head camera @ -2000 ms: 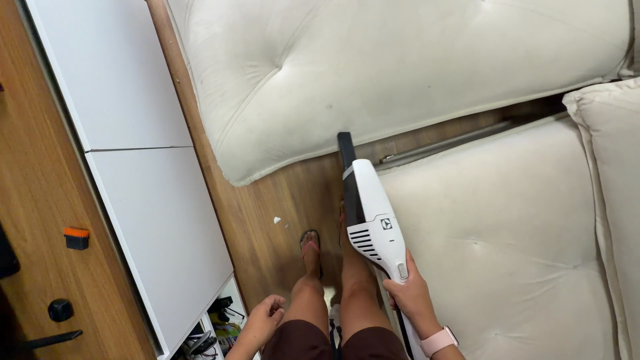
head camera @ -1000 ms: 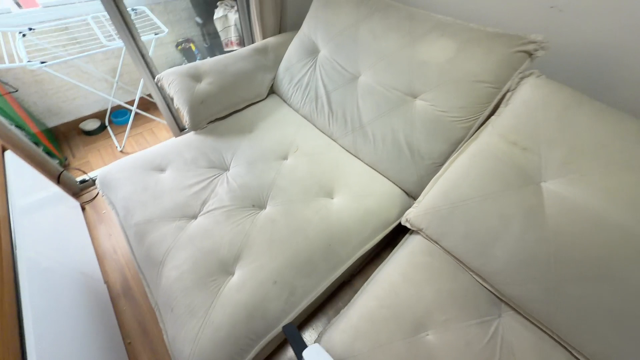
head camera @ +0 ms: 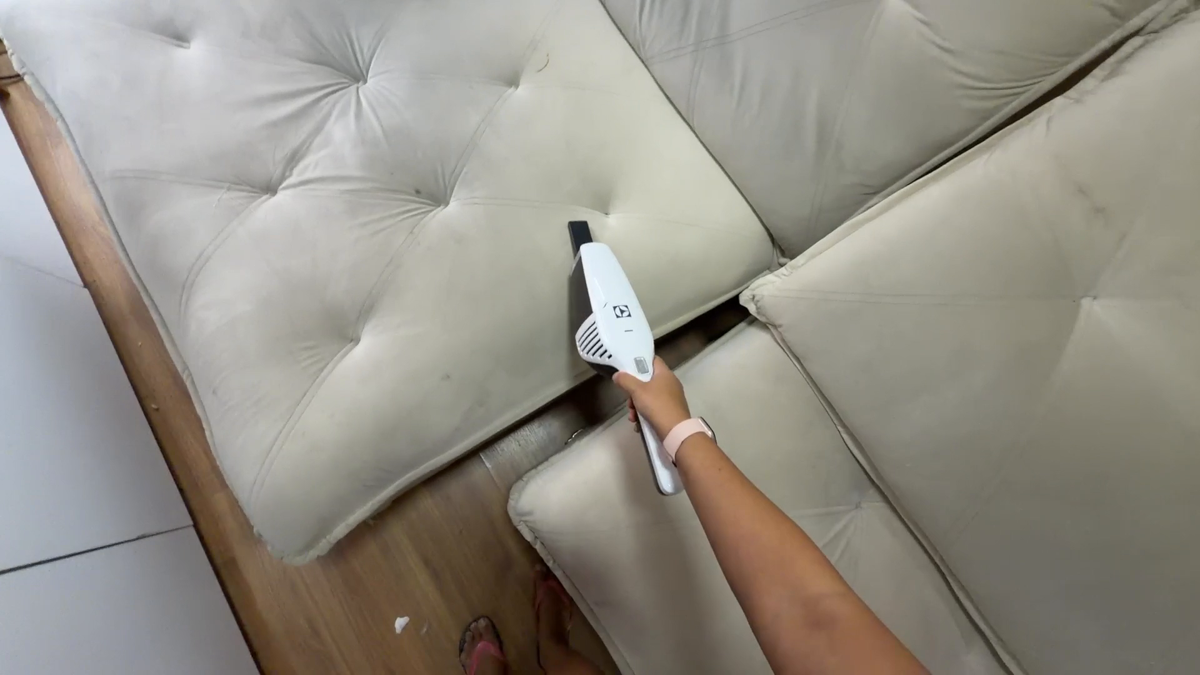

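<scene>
My right hand (head camera: 656, 396), with a pink watch band on its wrist, is closed around the handle of a white and black handheld vacuum cleaner (head camera: 614, 305). The vacuum's dark narrow nozzle (head camera: 580, 234) points away from me over the tufted beige seat cushion (head camera: 403, 281), close to one of its button dimples. Whether the nozzle touches the fabric cannot be told. Under my hand lies the gap between this cushion and a nearer beige seat cushion (head camera: 750, 412). My left hand is out of the frame.
Beige back cushions (head camera: 994, 328) stand at the right and at the top right (head camera: 797, 84). A white surface (head camera: 84, 422) runs along the left. My feet in flip-flops (head camera: 483, 645) are on the wooden floor (head camera: 412, 553), near a small white scrap (head camera: 401, 624).
Two seconds ago the nozzle was at the near edge of the far cushion; now it is over that cushion. My left hand has gone out of view. The view has shifted strongly.
</scene>
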